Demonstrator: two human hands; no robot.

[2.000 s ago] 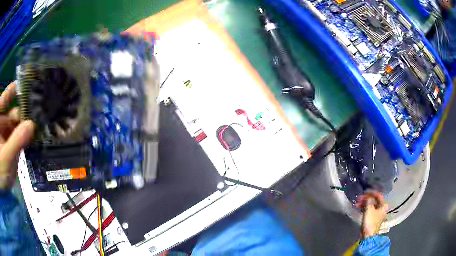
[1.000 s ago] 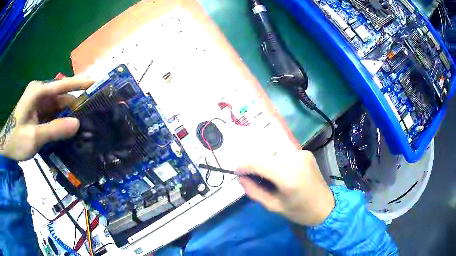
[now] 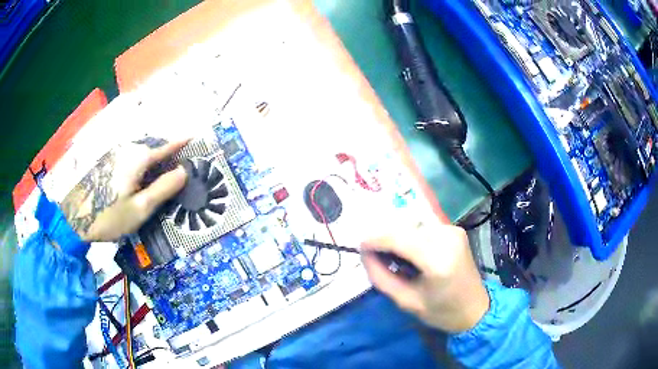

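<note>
A blue motherboard [image 3: 216, 281] lies on the white chassis back panel [image 3: 288, 79], with its silver ports along the edge nearest me. My left hand [image 3: 133, 189] rests over the upper left of the board, fingertips at the cooling fan [image 3: 200, 194]. My right hand [image 3: 429, 277] is at the panel's front right edge, closed around a thin black cable [image 3: 332, 246] that runs left towards the board's corner. A black oval speaker [image 3: 322, 201] with red and black wires is just above this cable.
A black electric screwdriver [image 3: 429, 94] lies on the green mat [image 3: 498, 137] beyond the panel. A blue tray [image 3: 534, 122] of motherboards stands at the right, over a white bucket [image 3: 613, 267] with dark film. Orange foam [image 3: 148, 54] borders the panel. Yellow, red and black wires [image 3: 128, 324] are lower left.
The motherboard has gone from being held up at the left to lying flat on the panel. My right hand has come from the bucket to the black cable.
</note>
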